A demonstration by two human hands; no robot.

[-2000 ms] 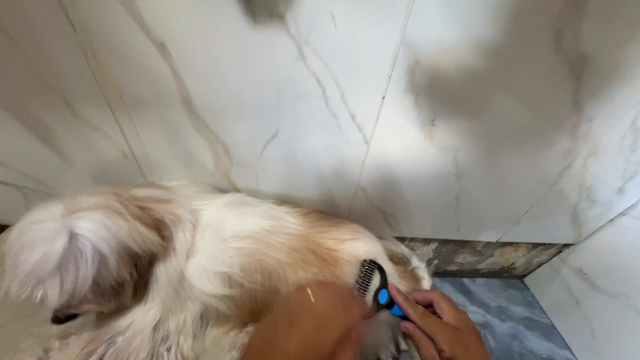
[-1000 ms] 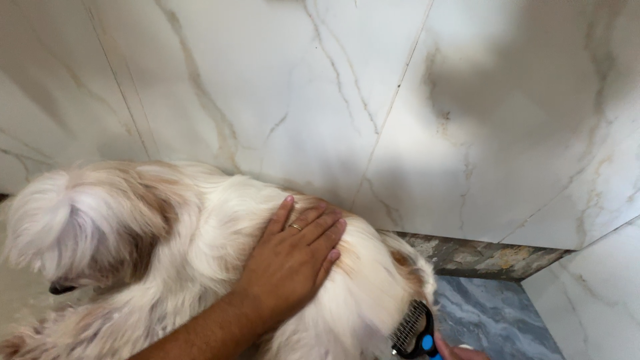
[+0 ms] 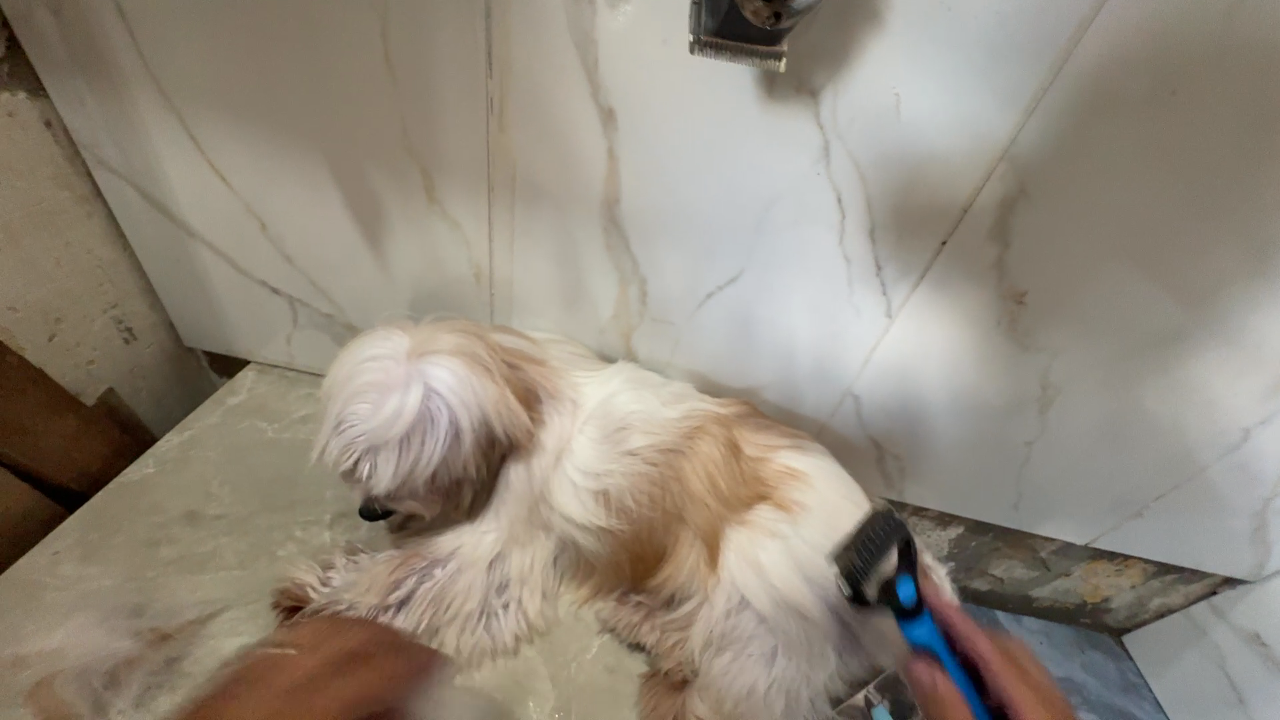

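A long-haired white and tan dog [image 3: 700,480] lies along the wall, its head at the left and its hindquarters at the right. My right hand [image 3: 985,650] is closed around the blue and black handle of a grooming rake [image 3: 900,590], whose metal teeth are at the dog's rump. My left hand [image 3: 330,670], blurred by motion, is at the lower left, near the dog's front paw; its fingers are too blurred to read, and I cannot tell whether it touches anything.
Marble-patterned panels [image 3: 720,230] stand behind the dog. A hair clipper [image 3: 745,35] hangs at the top. The dog lies on a grey-green marbled surface [image 3: 230,480]. A partly hidden tool [image 3: 878,700] lies beside the dog's rear. Brown material [image 3: 60,430] is at the far left.
My left hand has left the dog's back, where it lay flat one second ago, and moved to the lower left. The rake remains at the dog's rear. The view has shifted left.
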